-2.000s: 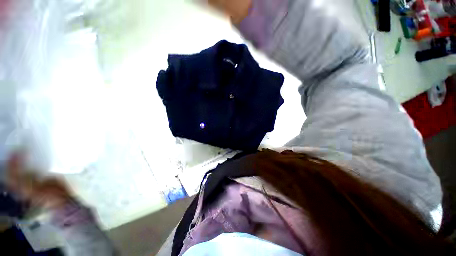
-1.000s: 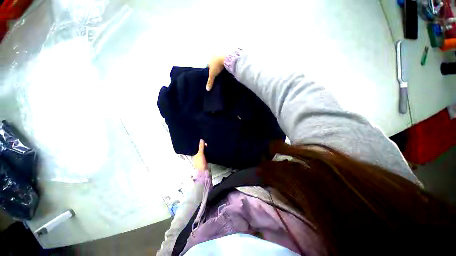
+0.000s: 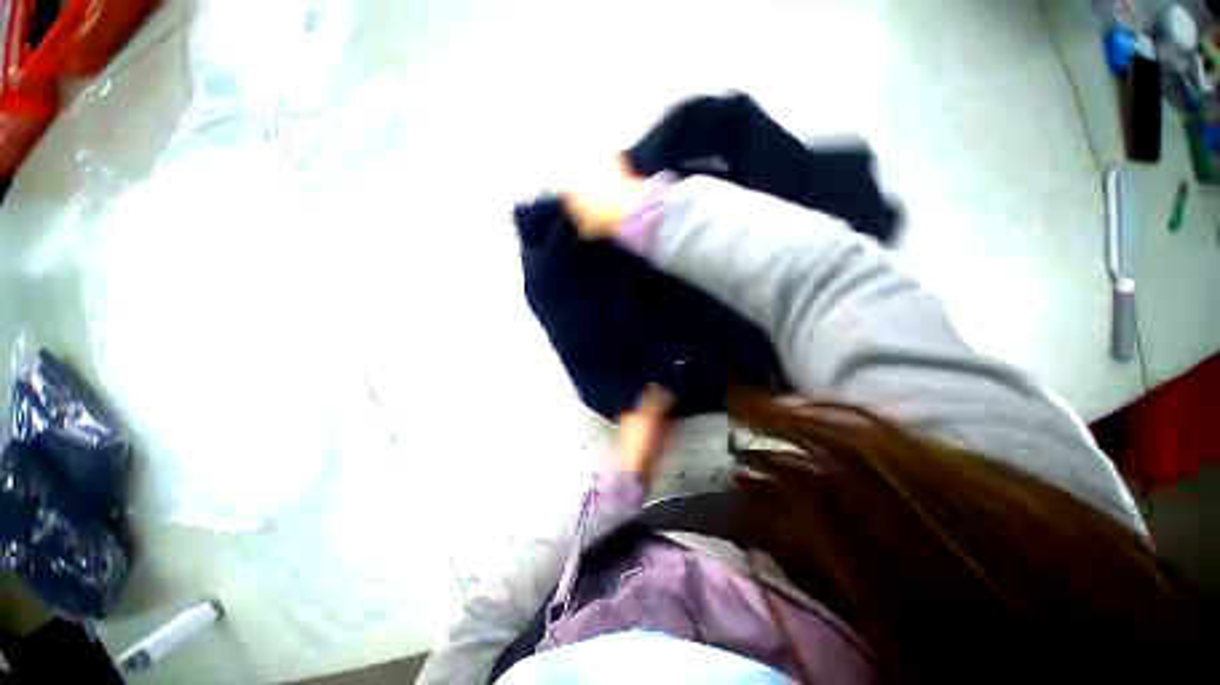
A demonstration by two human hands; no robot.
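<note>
The dark navy coat [image 3: 629, 321] lies in front of me on the pale table, partly opened out, with one part spread to the upper right. My right hand [image 3: 605, 208] is blurred and grips the coat's upper left part. My left hand [image 3: 645, 426] is blurred at the coat's near edge, its fingertips against the cloth. My right sleeve hides the coat's right middle.
Clear polybags [image 3: 214, 321] lie flat at left. A bagged garment [image 3: 67, 482] and a white roller-like tube [image 3: 171, 634] are at the left edge. A lint brush [image 3: 1121, 261], green stick [image 3: 1177, 208] and black rectangle [image 3: 1143, 110] lie at right.
The coat has gone from a compact folded bundle to partly opened, its top part now spread to the upper right. Both hands, away from it two seconds ago, are on it.
</note>
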